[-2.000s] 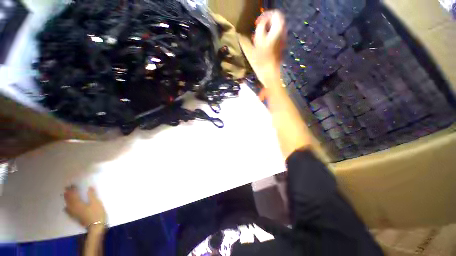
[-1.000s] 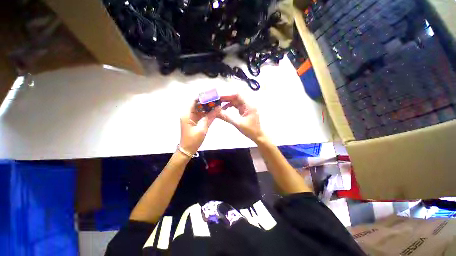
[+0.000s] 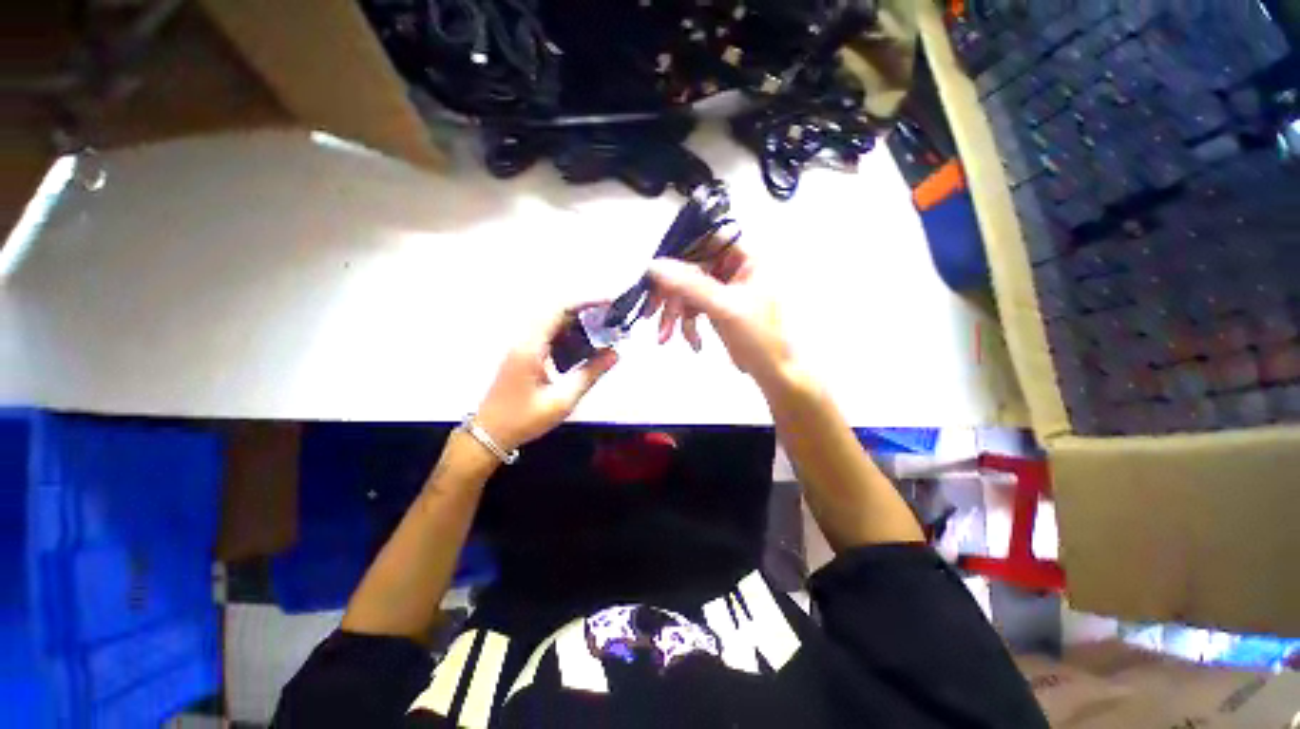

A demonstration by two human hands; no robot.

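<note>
My left hand (image 3: 539, 373) holds a small black device (image 3: 573, 342) with a pale, shiny face over the white bench. My right hand (image 3: 727, 306) holds a coiled black cable (image 3: 690, 232) by its loops, with its lower end at the device's pale side. Whether the cable is plugged in or only lies against it, I cannot tell. A large heap of black cables (image 3: 613, 64) lies at the far side of the bench.
An open carton of dark blocks (image 3: 1183, 477) stands at the right, with an orange-and-blue object (image 3: 941, 192) beside it. A brown carton (image 3: 321, 71) is at upper left. Blue crates (image 3: 121, 556) and a red stool (image 3: 1024, 520) are below the bench.
My right hand has left the device carton, come over the bench, and now holds a coiled cable. My left hand has come up from the lower left and holds the device.
</note>
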